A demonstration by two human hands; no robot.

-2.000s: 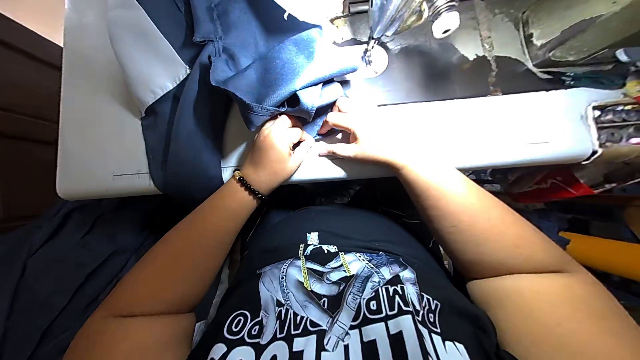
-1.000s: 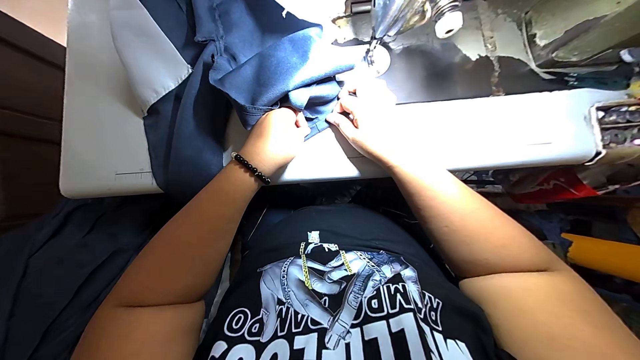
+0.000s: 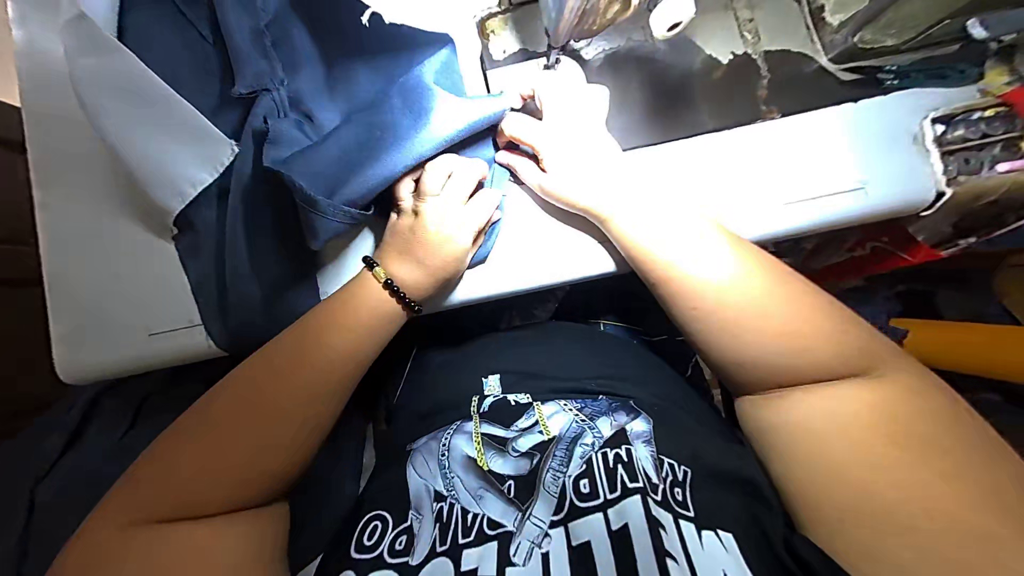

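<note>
Dark blue fabric point(image 3: 344, 120) lies bunched over the left part of the white sewing table point(image 3: 712, 192), its edge reaching toward the needle area of a sewing machine point(image 3: 588, 16). My left hand point(image 3: 440, 212), with a black beaded bracelet at the wrist, presses on a folded part of the cloth, fingers curled over it. Just below the needle, my right hand point(image 3: 556, 136) pinches the fabric's edge between thumb and fingers. Strong lamp light washes out part of that hand and the cloth edge. A light grey fabric piece point(image 3: 144, 120) lies at the left.
At the right end of the table is a compartment point(image 3: 976, 140) with bobbins or similar small parts. A white spool-like part point(image 3: 672, 18) sits beside the machine head. A red item point(image 3: 888, 256) and a yellow-orange object point(image 3: 960, 348) are beyond the table's right front edge.
My right hand has moved up toward the needle with the fabric's edge. The hands are farther apart than before, and a folded strip of cloth now shows beneath my left hand.
</note>
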